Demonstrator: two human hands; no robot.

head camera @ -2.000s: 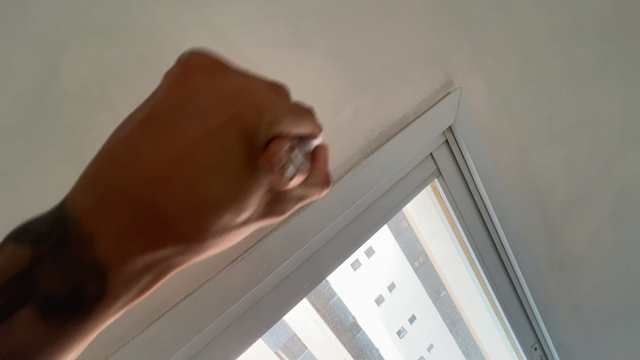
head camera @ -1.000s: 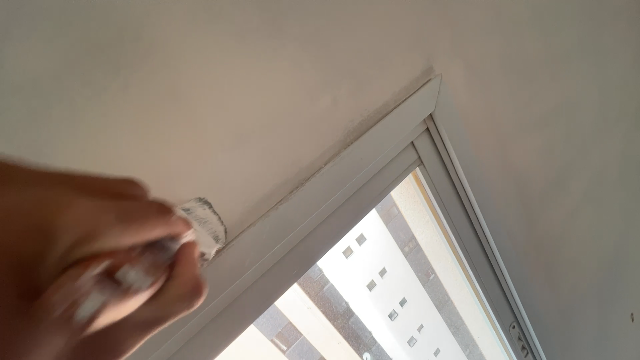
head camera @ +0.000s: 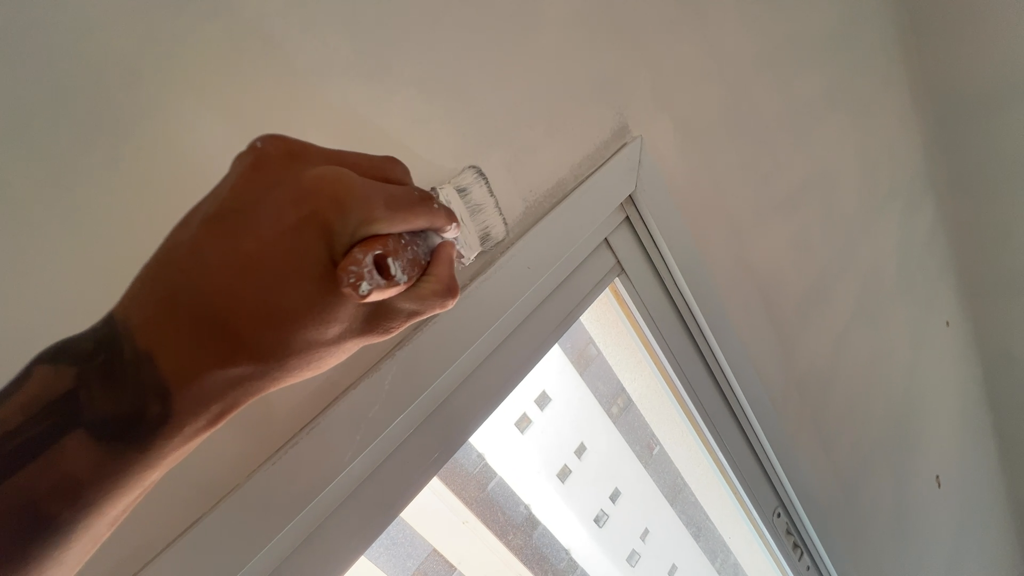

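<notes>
My left hand [head camera: 300, 240] comes in from the lower left, its fingers closed around a small paintbrush [head camera: 392, 264]. The brush has a reddish-brown handle with a hanging hole, and white paint is smeared over handle, ferrule and bristles. Its whitish bristles [head camera: 480, 208] are pressed against the pale wall [head camera: 496, 88], right beside the upper edge of the window frame [head camera: 552, 216]. Between the bristles and the frame's corner, a rough grey strip [head camera: 572, 176] runs along that edge. My right hand is out of the picture.
Through the window glass [head camera: 544, 448] a white building with small square openings shows. A metal latch plate [head camera: 790, 540] sits low on the frame's right side. Small marks [head camera: 938, 482] dot the wall at the right, near a room corner.
My left hand and the brush have moved up and right along the frame edge since one second ago, towards the frame's corner.
</notes>
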